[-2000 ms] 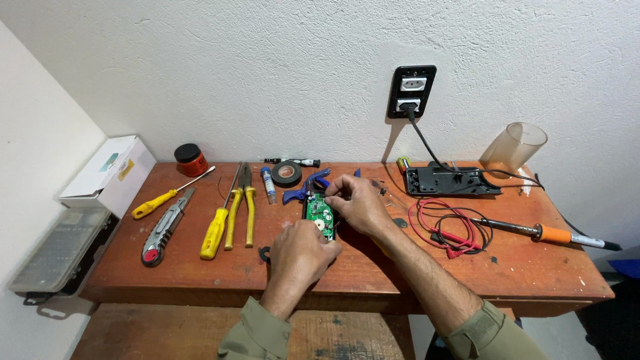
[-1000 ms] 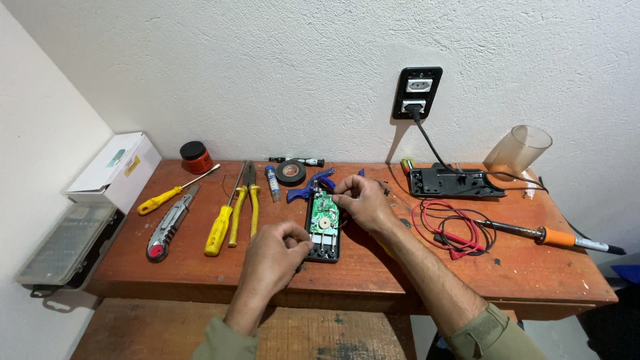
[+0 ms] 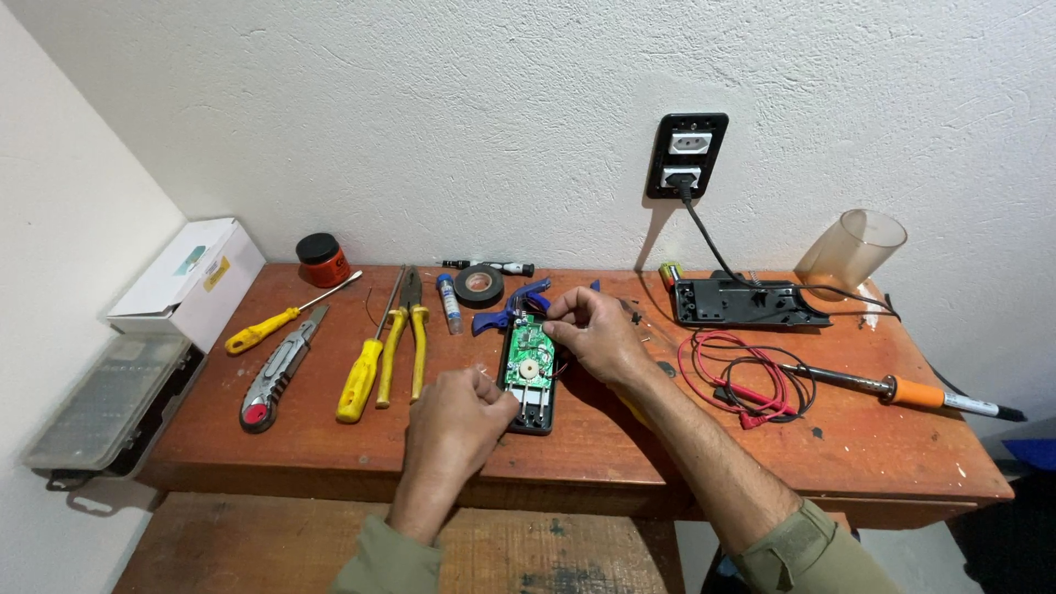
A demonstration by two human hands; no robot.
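Observation:
A green circuit board (image 3: 530,355) with a round pale part lies in a black plastic housing (image 3: 535,427) on the wooden table. My left hand (image 3: 458,425) is at the housing's lower left edge, thumb and fingertips close together; whether something small is between them cannot be told. At the board's upper right is my right hand (image 3: 596,334), its thumb and index finger pinched at the edge, the held part hidden. Thin dark wires run beside the board under that hand. Blue clamp-like tools (image 3: 492,320) lie behind the housing.
Left of the hands are pliers (image 3: 403,346), yellow screwdrivers (image 3: 360,381), a utility knife (image 3: 280,371) and a red jar (image 3: 322,262). Black tape (image 3: 479,285) lies behind. To the right are another black housing half (image 3: 742,304), red and black test leads (image 3: 755,392) and a soldering iron (image 3: 912,392).
My left hand was over the board's lower part, then moved off to the left; it is now back against the housing's lower left edge. My right hand stays at the board's upper right.

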